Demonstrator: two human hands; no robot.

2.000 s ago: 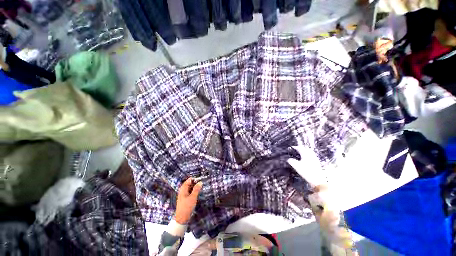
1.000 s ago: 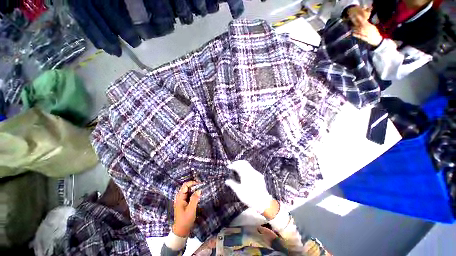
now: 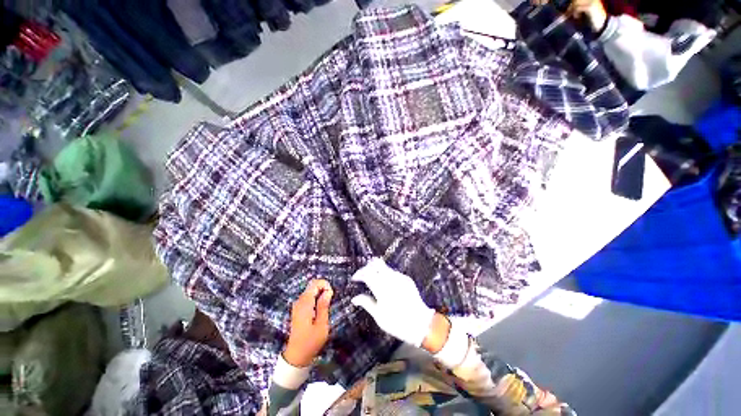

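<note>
A grey, white and purple-red plaid jacket (image 3: 325, 179) lies spread and rumpled over the white table (image 3: 601, 187). My left hand (image 3: 309, 322) is bare and rests at the jacket's near part, with thumb and fingers close together; I cannot tell if it pinches cloth. My right hand (image 3: 393, 305) wears a white glove and is just to the right of it, over the jacket, with thumb and fingers apart. No tool shows clearly in either hand.
A dark phone (image 3: 628, 167) lies at the table's right. A person's light sleeve (image 3: 650, 53) and black-and-white plaid are at the far right. A blue crate (image 3: 666, 252) stands right, sacks (image 3: 73, 252) left, more plaid (image 3: 191, 378) low left, dark garments (image 3: 154, 41) behind.
My gloved right hand has come left from the jacket's right side to near my left hand. My left hand has shifted slightly. The other person's hand has moved up towards the picture's edge.
</note>
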